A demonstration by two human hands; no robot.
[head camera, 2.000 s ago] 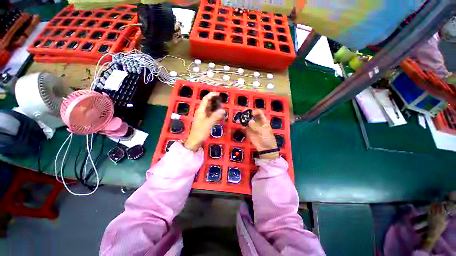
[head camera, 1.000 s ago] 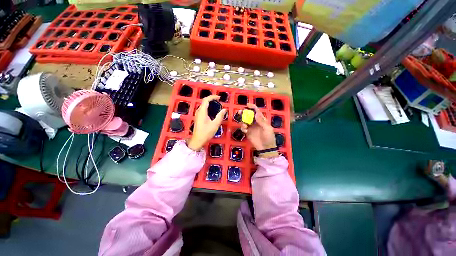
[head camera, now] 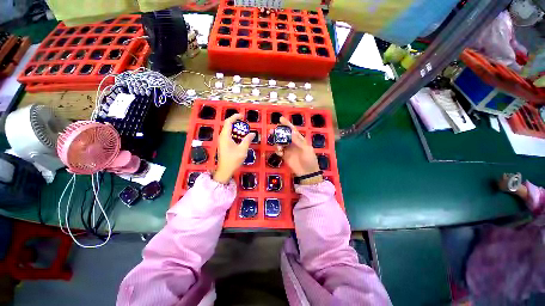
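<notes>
My left hand (head camera: pixel 232 149) holds one smartwatch unit (head camera: pixel 240 128) between thumb and fingers, its lit screen showing small coloured marks. My right hand (head camera: pixel 297 154) holds another smartwatch unit (head camera: pixel 282 135) with a lit whitish pattern on a dark screen. Both hands are over the upper middle of the red-orange working tray (head camera: pixel 233 222). Dark watch units sit one per pocket; two in the front row look bluish, and one behind them (head camera: pixel 273 182) shows a red spot. My hands hide some middle pockets.
Stacked red-orange tray (head camera: pixel 272 64) and white-headed cables (head camera: pixel 256 92) lie behind. At left are a pink fan (head camera: pixel 89 146), white fan (head camera: pixel 30 128), black hub (head camera: pixel 138 122) and two loose watch units (head camera: pixel 140 192). A metal post (head camera: pixel 412 72) slants at right; another person's hand (head camera: pixel 513 183) is at far right.
The right-hand watch screen has gone from yellow to a whitish pattern; the left-hand one, dark before, now shows coloured marks. The whole view has shifted slightly.
</notes>
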